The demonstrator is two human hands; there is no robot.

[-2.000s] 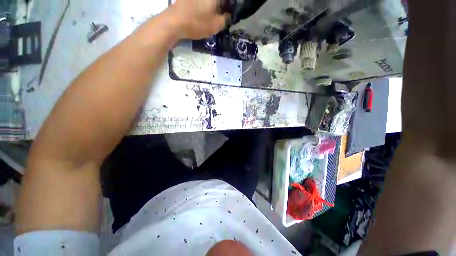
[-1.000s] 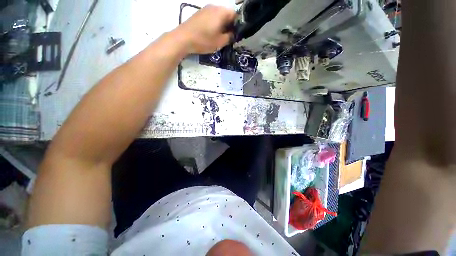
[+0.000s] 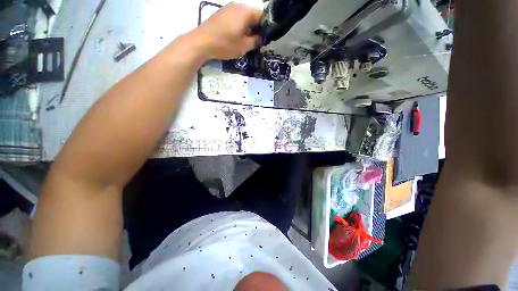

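Observation:
The off-white sewing machine head [image 3: 412, 62] lies across the upper right, with dark and pale knobs [image 3: 341, 74] on it. My left hand [image 3: 235, 31] reaches in at the upper middle, its fingertips at the dark needle-end part [image 3: 284, 20] of the head. The fingertips are partly hidden, and I cannot tell whether they grip anything. Two round shiny rotary hooks [image 3: 277, 69] show in the dark bed opening just below my left hand. A pale plate with small holes [image 3: 260, 91] lies beside them. My right forearm runs up the right edge; my right hand is out of the picture.
On the white table [image 3: 199, 133] at left lie a thin rod [image 3: 82, 51], a small metal fitting [image 3: 124, 51] and a slotted dark plate [image 3: 46, 59]. At right are a parts tray [image 3: 365, 135], a red-handled tool [image 3: 416, 119] on a grey mat [image 3: 423, 148], and a white bin [image 3: 325, 216] below.
The whole view has shifted slightly since the first frame, showing more of the bed's outline near my left hand. My left hand stays at the needle end throughout.

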